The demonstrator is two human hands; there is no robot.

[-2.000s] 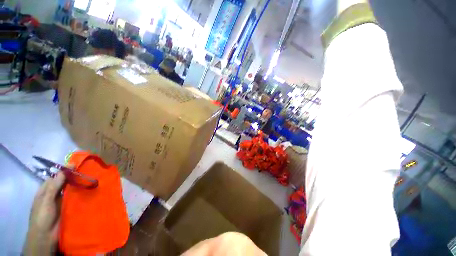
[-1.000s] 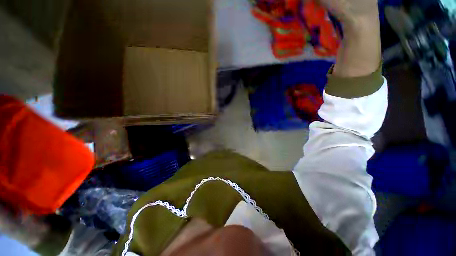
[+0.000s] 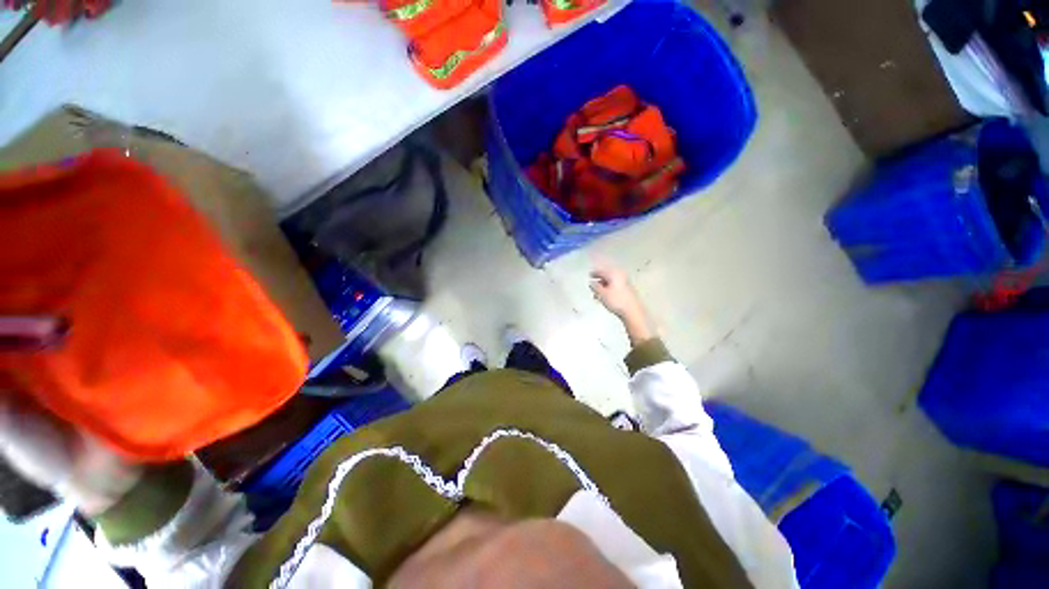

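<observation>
A large orange pouch (image 3: 173,311) is close to the camera at the left edge, its flat side showing. My left hand (image 3: 92,460), blurred and partly hidden behind it, holds it from below. The dark red handle of the thread snips (image 3: 35,333) lies across the pouch at the frame edge; its blades are out of view. My right hand (image 3: 612,292) is small, extended low over the floor below the round blue bin, with fingers curled; whether it holds anything cannot be told.
A round blue bin (image 3: 535,219) holds orange pouches (image 3: 610,155). More pouches (image 3: 454,46) lie on the white table (image 3: 253,92). A brown carton (image 3: 247,219) stands behind the held pouch. Blue bins (image 3: 909,224) stand at the right; a blue crate (image 3: 316,454) is at lower left.
My right hand has come down from the pouches on the table to above the floor. The view has tilted down and shifted right. The orange pouch stays in my left hand.
</observation>
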